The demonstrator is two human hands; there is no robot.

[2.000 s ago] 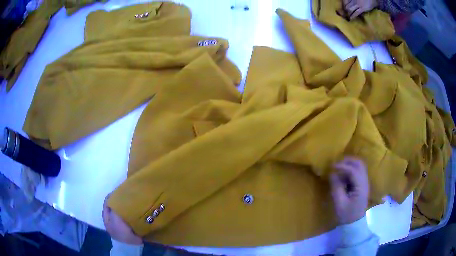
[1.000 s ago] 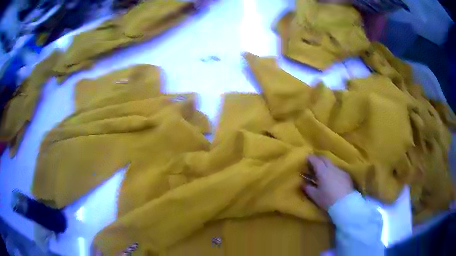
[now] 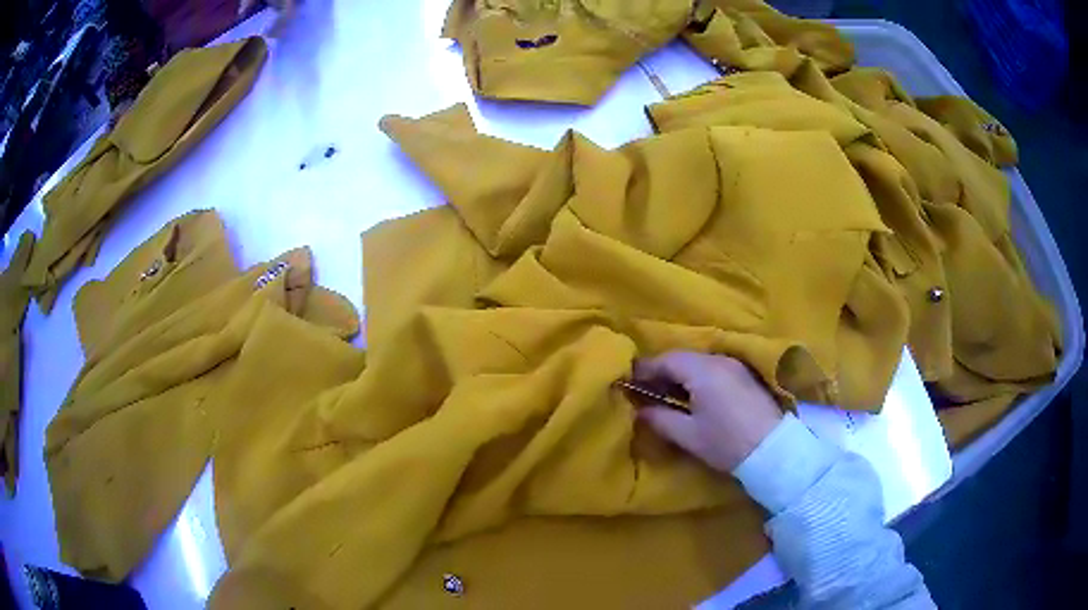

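A mustard-yellow jacket (image 3: 537,417) lies crumpled over the white table (image 3: 346,107) in front of me. Its round metal front button (image 3: 452,584) shows near the bottom edge of the view. My right hand (image 3: 719,411) is on the jacket, right of centre, holding small thread snips (image 3: 656,394) whose thin blades point left onto the cloth. Part of the hand's grip is hidden by its fingers. My left hand is not in view.
Another yellow jacket (image 3: 131,441) with cuff buttons lies at left. A white bin (image 3: 1062,268) of yellow jackets stands at the right. More yellow garments lie at the far side (image 3: 561,54) and far left (image 3: 131,167). A black flask (image 3: 84,590) is at bottom left.
The view has swung to the right. My left hand, seen at the cuff two seconds ago, is out of view. My right hand has moved onto the jacket's folds with the snips.
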